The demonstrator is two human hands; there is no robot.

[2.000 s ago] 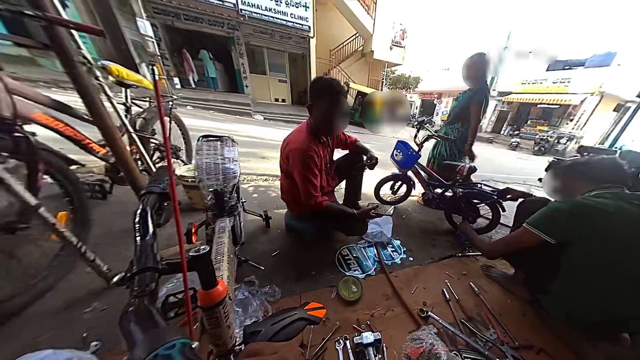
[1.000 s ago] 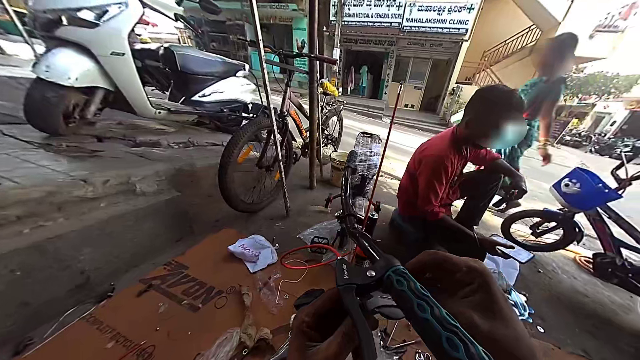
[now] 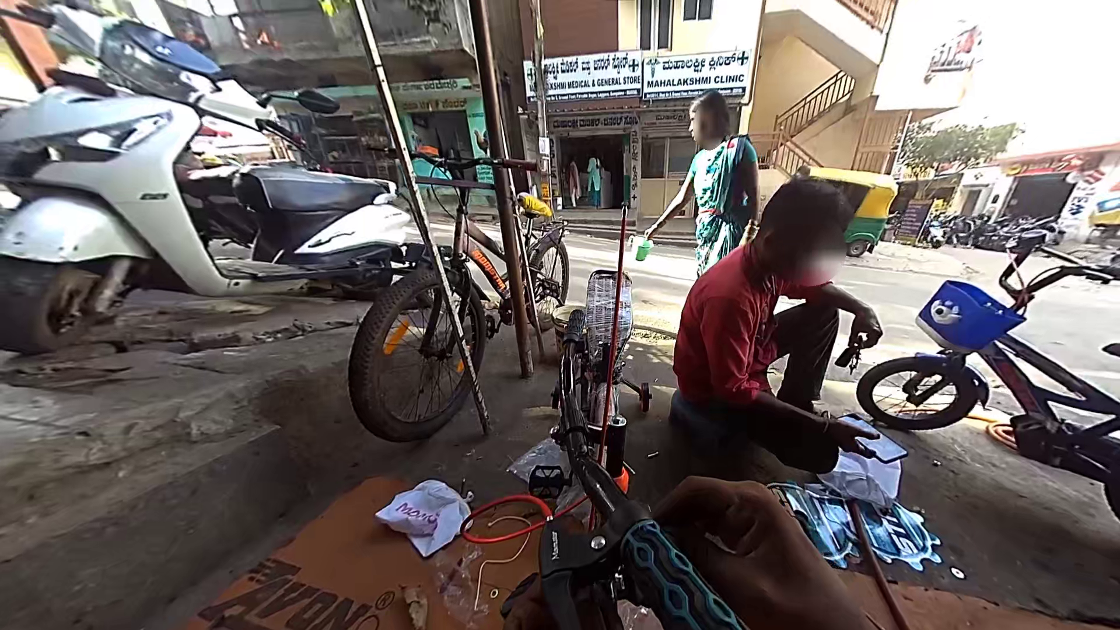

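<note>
A bicycle handlebar with a black-and-blue patterned rubber grip (image 3: 678,577) rises from the bottom centre. My right hand (image 3: 757,551) lies against the right side of this grip, fingers bent; whether it closes round the grip is unclear. A black brake lever (image 3: 560,560) is clamped on the bar beside the grip. Low behind the lever, my left hand (image 3: 528,608) shows only in part, dark and mostly hidden, so its hold cannot be told. A red brake cable (image 3: 507,500) loops left from the lever. The bar's far end carries a black grip (image 3: 574,328).
A person in a red shirt (image 3: 722,324) sits at right holding a phone (image 3: 875,439). A child's bicycle with a blue basket (image 3: 967,313) stands beyond. At left are a parked bicycle (image 3: 420,350), metal poles (image 3: 503,192) and a white scooter (image 3: 201,219). Cardboard (image 3: 306,577) covers the ground.
My hands were out of view two seconds ago, then came in at the handlebar grip and brake lever. The left hand now shows less. The view swung left. A standing person is now further left in view.
</note>
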